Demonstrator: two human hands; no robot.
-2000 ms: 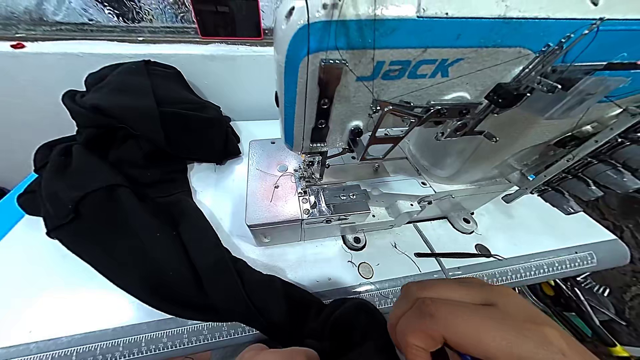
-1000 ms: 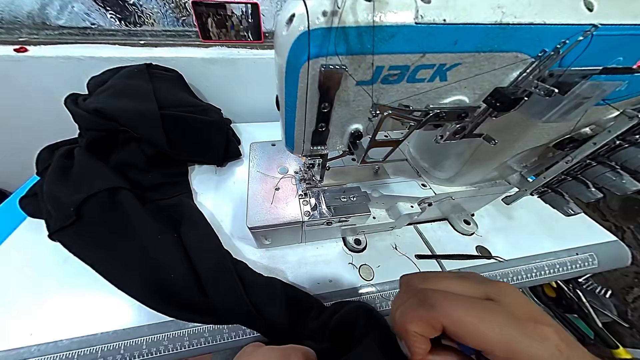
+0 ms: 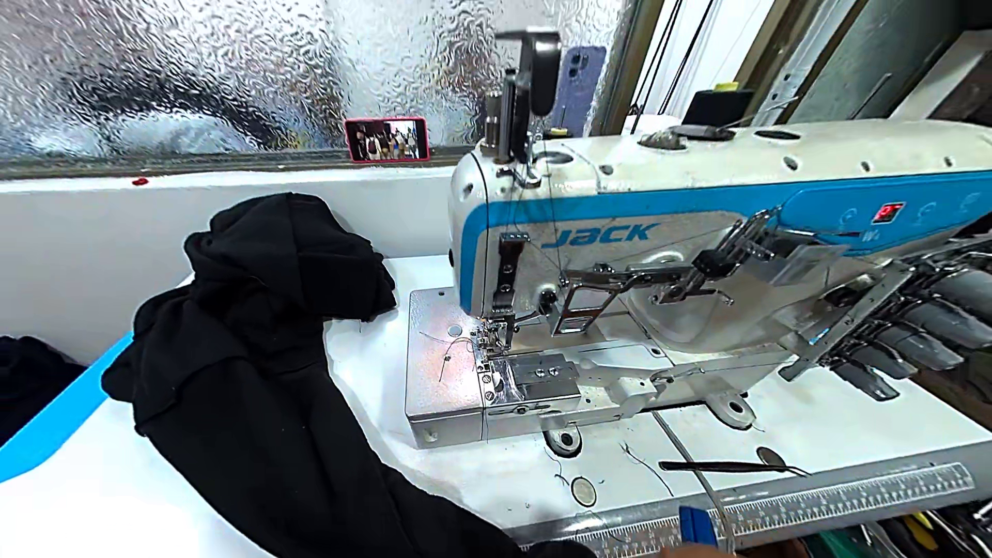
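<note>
Only a sliver of my right hand point(image 3: 696, 551) shows at the bottom edge, at a small blue object point(image 3: 697, 526) that it appears to hold; the rest is cut off. My left hand is out of view. Black fabric point(image 3: 256, 411), perhaps a garment, lies bunched on the left of the white table and trails to the bottom edge. To its right stands a Jack sewing machine point(image 3: 604, 232), with no fabric under its presser foot point(image 3: 494, 341). Dark tweezers point(image 3: 725, 466) lie near the front edge.
A clear ruler strip point(image 3: 845, 500) runs along the table's front edge. Loose threads point(image 3: 647, 468) lie before the machine. A phone with a red frame point(image 3: 387, 140) leans on the window ledge. Tools point(image 3: 907, 535) sit below the table at the lower right.
The view has tilted up. My left hand, partly seen at the bottom edge before, has dropped out of view, and most of my right hand is now cut off.
</note>
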